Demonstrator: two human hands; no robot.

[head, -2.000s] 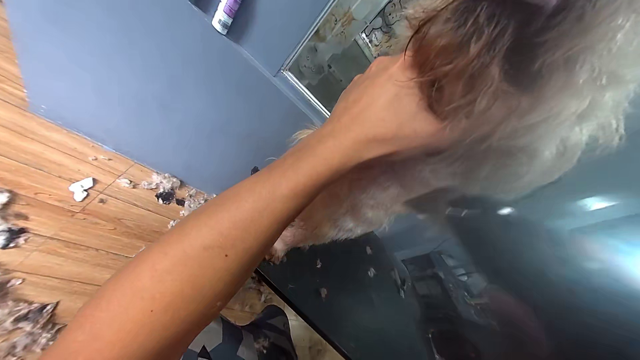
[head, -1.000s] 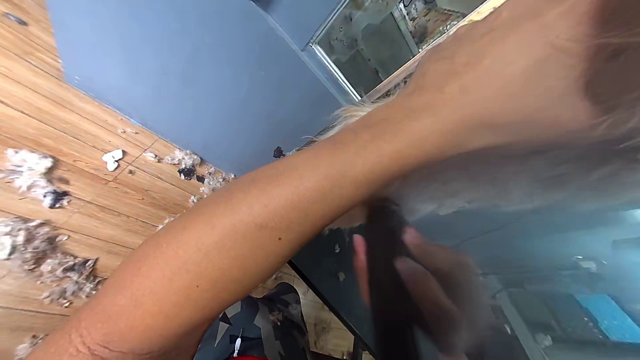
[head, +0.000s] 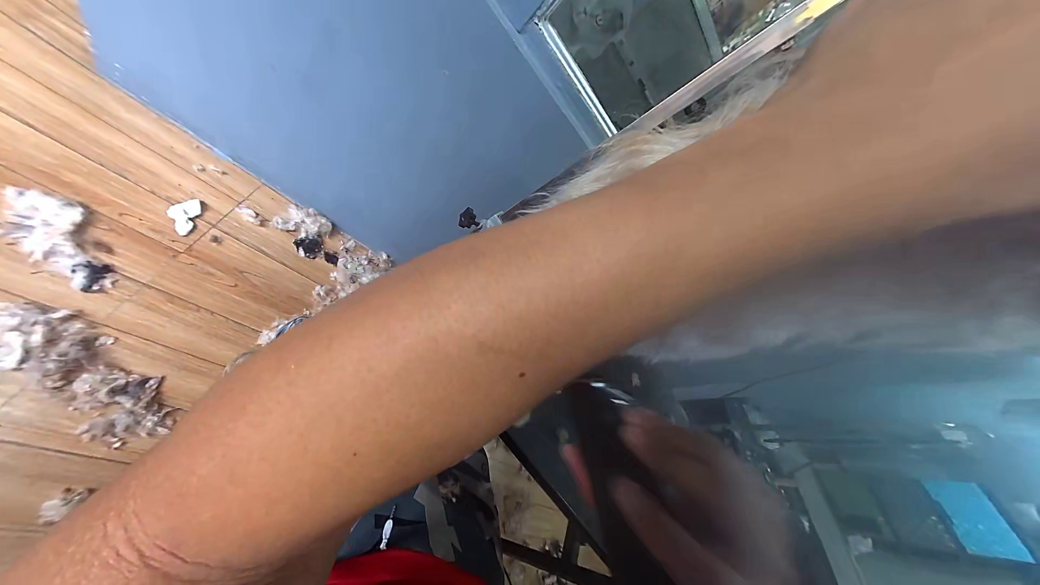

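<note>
My left forearm crosses the view from lower left to upper right. Only the blurred back of my left hand (head: 934,106) shows at the right edge; its fingers are hidden, so what it holds cannot be told. Behind and below that arm is the pale fur of a long-haired animal (head: 877,305), blurred, with a lighter tuft above the arm. My right hand (head: 699,496), also blurred, grips a dark handheld tool (head: 605,479), which looks like a hair clipper. The tool's upper end is just under my left forearm, near the fur; whether it touches cannot be told.
Clumps of cut fur (head: 57,349) and a small white object (head: 184,216) lie on the wood-look floor (head: 106,146). A blue-grey panel (head: 325,97) and a metal-framed glass pane (head: 650,57) stand beyond my arm. A dark, reflective tabletop (head: 561,463) lies below.
My left hand has moved toward the right edge. My right hand with the dark tool, not visible two seconds ago, has come into view below my left forearm.
</note>
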